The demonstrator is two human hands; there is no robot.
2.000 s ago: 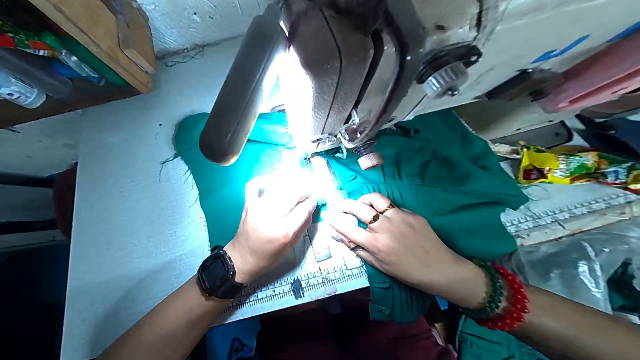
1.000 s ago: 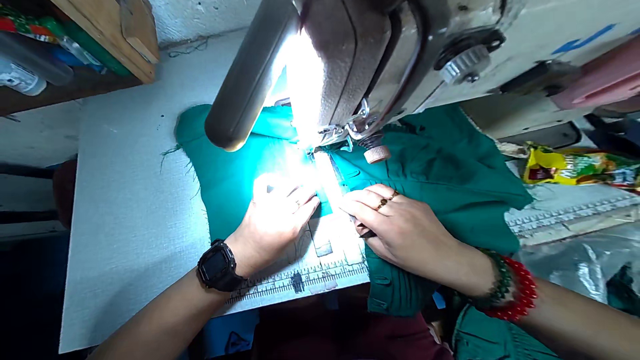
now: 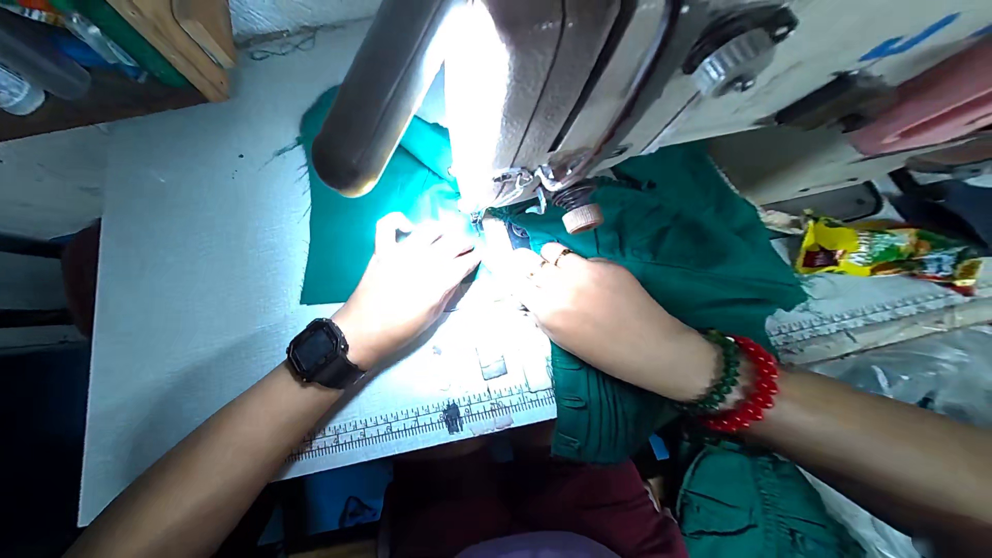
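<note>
Green fabric point(image 3: 682, 248) lies on the table under the head of a sewing machine point(image 3: 558, 70), spreading to both sides of the needle area. My left hand point(image 3: 418, 279), with a black watch at the wrist, rests on the cloth just left of the presser foot; its fingers are bent and partly washed out by the glare. My right hand point(image 3: 581, 294), wearing rings and green and red bead bracelets, has its fingertips bunched on the cloth just right of the foot. A gathered part of the green fabric hangs over the front edge below it. The needle is hidden in bright light.
A printed ruler scale point(image 3: 418, 422) runs along the front edge of the white table point(image 3: 178, 310). Yellow snack packets point(image 3: 876, 252) lie at the right, above clear plastic point(image 3: 922, 364). A wooden shelf point(image 3: 174, 46) with bottles is at the upper left. More green fabric point(image 3: 752, 504) sits below, at lower right.
Both hands have shifted up toward the presser foot since one second ago. The left side of the green cloth now reaches less far down the table, and my right fingers are closer together.
</note>
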